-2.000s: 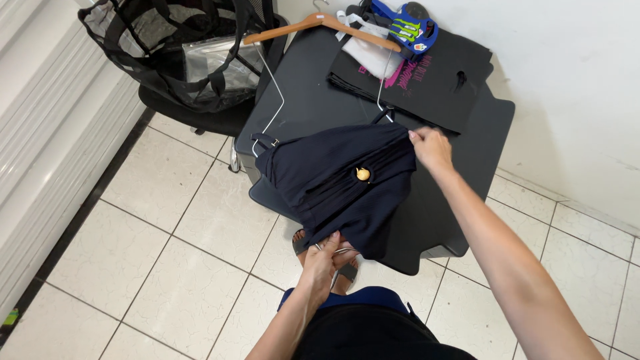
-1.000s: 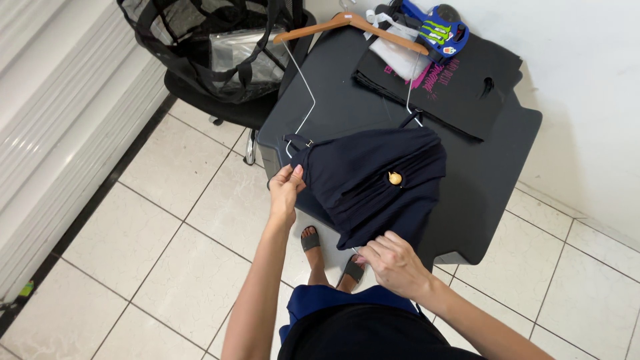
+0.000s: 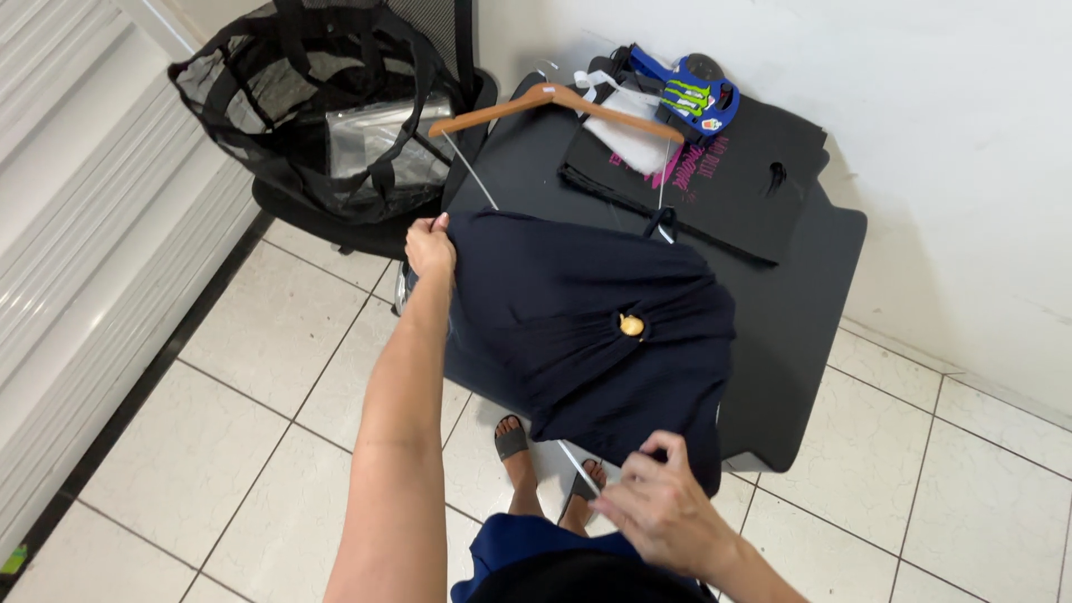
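Note:
A navy gathered garment [image 3: 586,285] with a gold ornament [image 3: 631,325] lies over the dark table's near part. White cords run from it up to a wooden hanger [image 3: 544,94]. My left hand [image 3: 431,247] grips the garment's upper left edge. Below its lower edge, my right hand [image 3: 657,494] has curled fingers at the end of a thin white strip [image 3: 579,467], which comes out from under the cloth.
Black printed bags [image 3: 737,184] lie stacked on the dark table [image 3: 804,335], with a blue tag gun-like tool [image 3: 699,96] and white material [image 3: 632,126] on top. A black mesh bag [image 3: 301,193] holding clear plastic packets [image 3: 385,142] rests on a chair at the left.
My right hand was at the garment's upper right edge, then moved to its lower edge. My left hand went from the lower edge to the upper left. The garment's left side is now spread wider.

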